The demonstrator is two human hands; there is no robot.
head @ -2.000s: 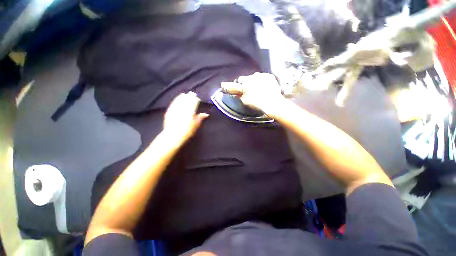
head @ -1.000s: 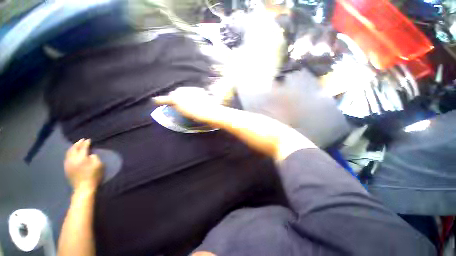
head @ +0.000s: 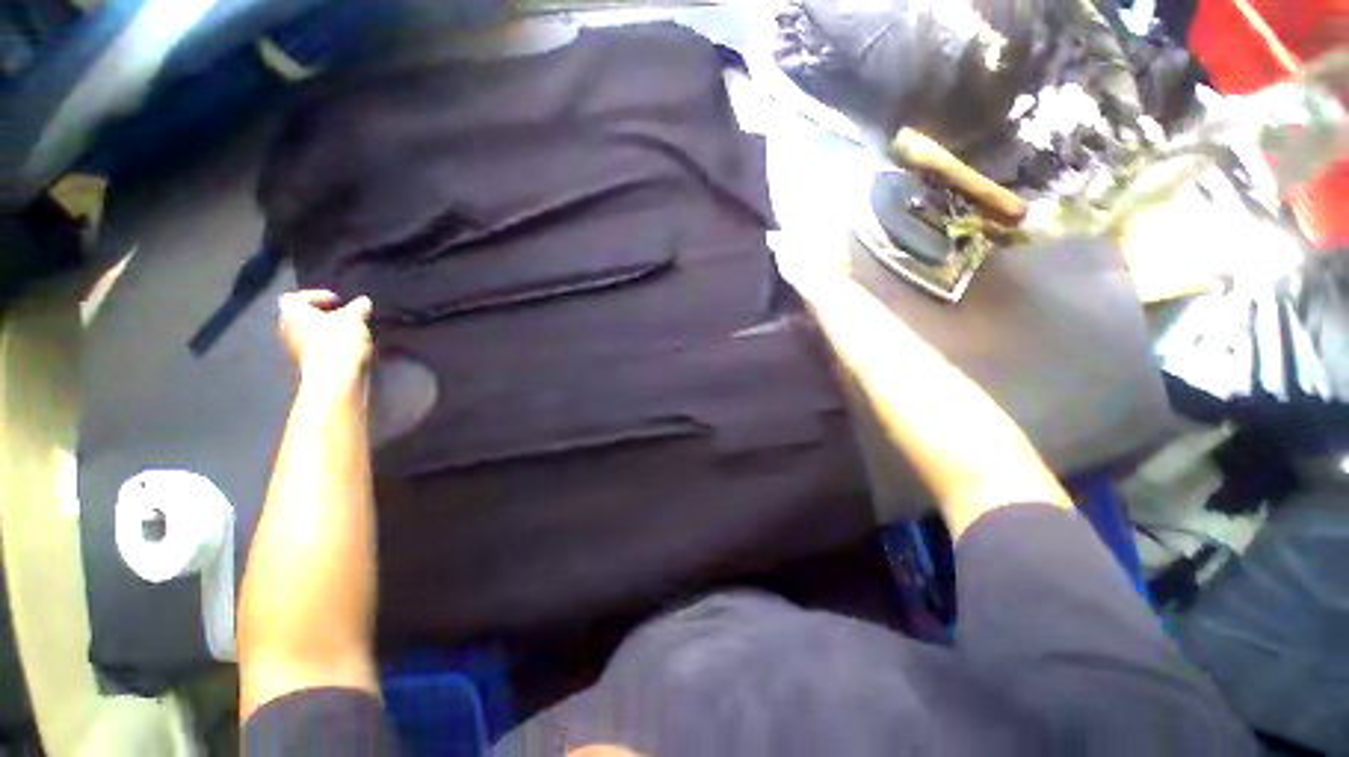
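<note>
A dark garment panel lies on the grey pressing table, with long welt or seam lines across it and other dark panels behind it. My left hand is at the panel's left edge, its fingers bent at the cloth. My right hand is at the panel's right edge; it is washed out by glare, and its fingers cannot be made out clearly. The steam iron rests on the table right of my right hand, its wooden handle free.
A white tape roll with a loose tail stands at the left. A dark cloth bundle, a red basket and white and black strips are at the right. A blue crate shows below the table edge.
My right hand has let go of the iron, which now rests at the right, and is at the panel's right edge. My left hand has moved to the panel's upper left edge. The view has turned.
</note>
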